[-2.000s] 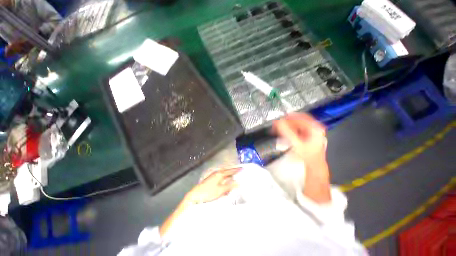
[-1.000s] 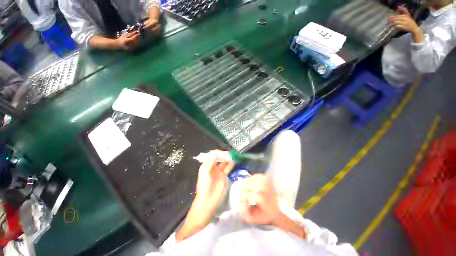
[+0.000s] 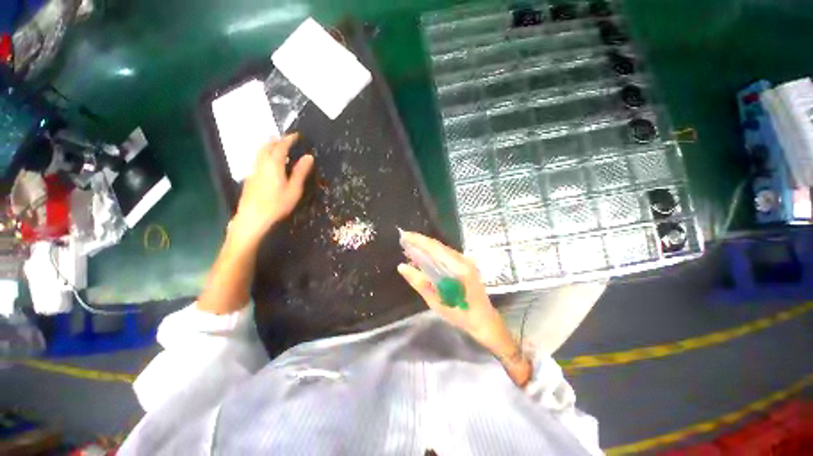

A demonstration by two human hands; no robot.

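My right hand point(image 3: 459, 289) holds the dispensing syringe point(image 3: 432, 264) with its green cap toward the palm; its fine tip points up and left over the black tray point(image 3: 294, 303). My left hand point(image 3: 272, 187) reaches over the tray, fingers apart, fingertips at the lower right edge of the left white card point(image 3: 243, 125). I see nothing held in it. A second white card point(image 3: 321, 69) lies at the upper part of the tray, with a small crinkled clear bag point(image 3: 286, 100) between the cards. A heap of tiny silvery parts point(image 3: 354, 234) lies mid-tray, with specks scattered around it.
The clear blister tray point(image 3: 566, 183) lies to the right, with several dark round units along its far and right sides. A blue box point(image 3: 760, 165) with white papers point(image 3: 796, 125) stands at far right. Plastic bags and a red item point(image 3: 59, 209) lie at left.
My left hand has let go of the syringe and moved up-left to the white card. My right hand now holds the syringe over the tray's right edge. The view has shifted.
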